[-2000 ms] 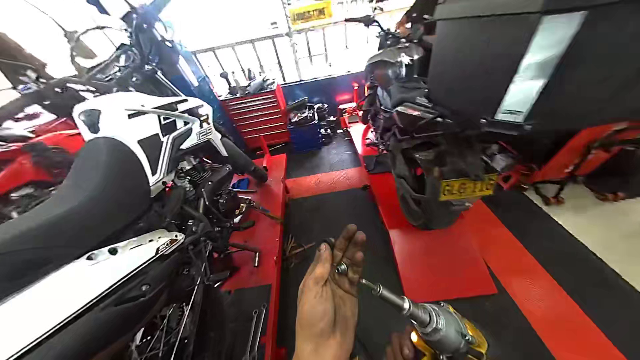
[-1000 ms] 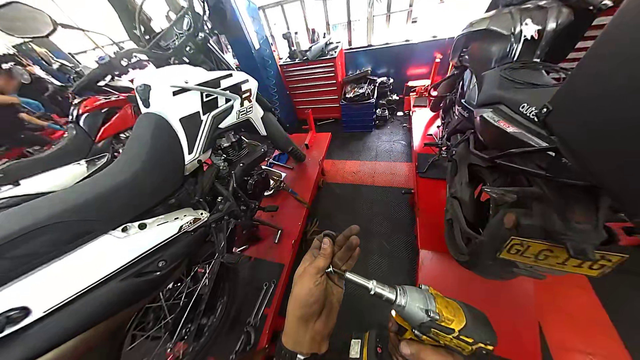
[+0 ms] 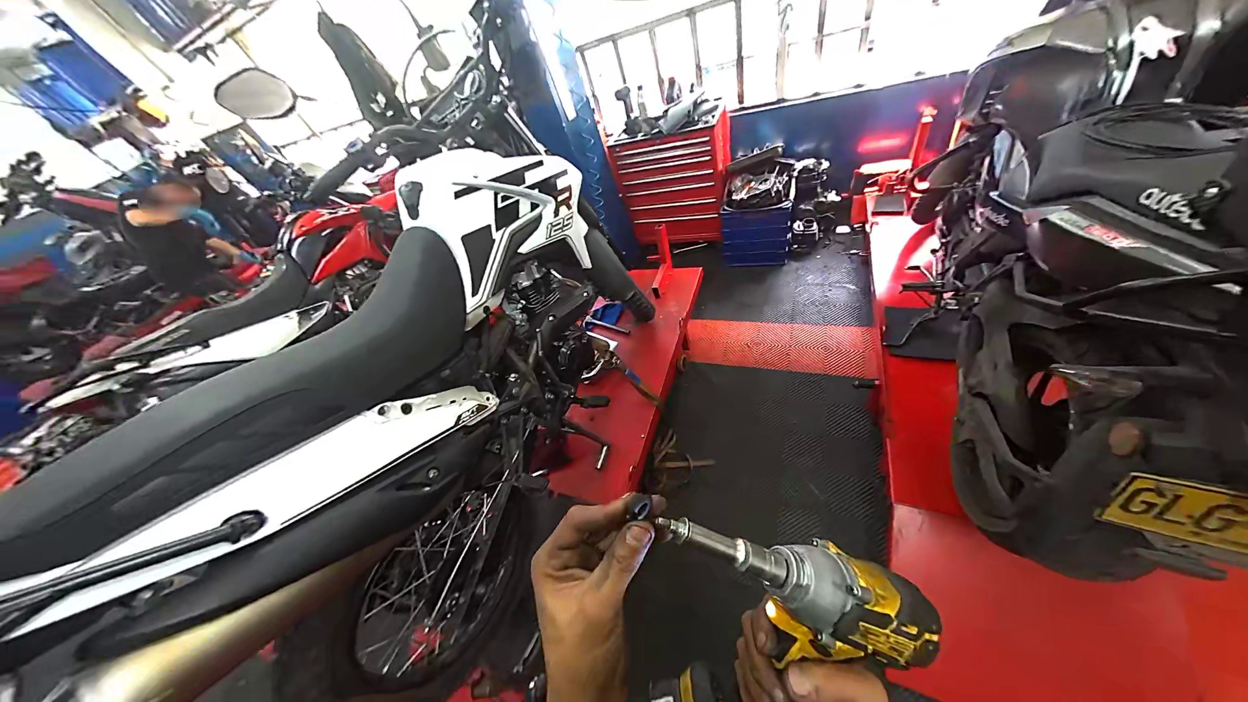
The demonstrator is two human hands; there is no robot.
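Observation:
My left hand (image 3: 590,575), its fingers dirty, pinches a small dark part (image 3: 639,509), perhaps a fastener, between thumb and fingers. My right hand (image 3: 795,663) grips a yellow and black cordless impact driver (image 3: 853,604) from below. A long metal socket extension (image 3: 717,544) runs from the tool toward my left fingertips, its end close beside the small part; whether they touch I cannot tell. Left of my hands stands a white and black motorcycle (image 3: 526,214) with a long dark seat and a bare lower frame area around the engine.
Red lift platforms (image 3: 624,419) flank a black ribbed floor mat (image 3: 770,458). A dark motorcycle (image 3: 1072,292) stands on the right. Behind are a red tool chest (image 3: 673,180) and a blue crate (image 3: 757,232) of parts. At far left a person (image 3: 166,239) is among other motorcycles.
The view has swung toward the left. My left hand has gone from an open palm holding a small part to a pinch with the fingertips, beside the end of the extension.

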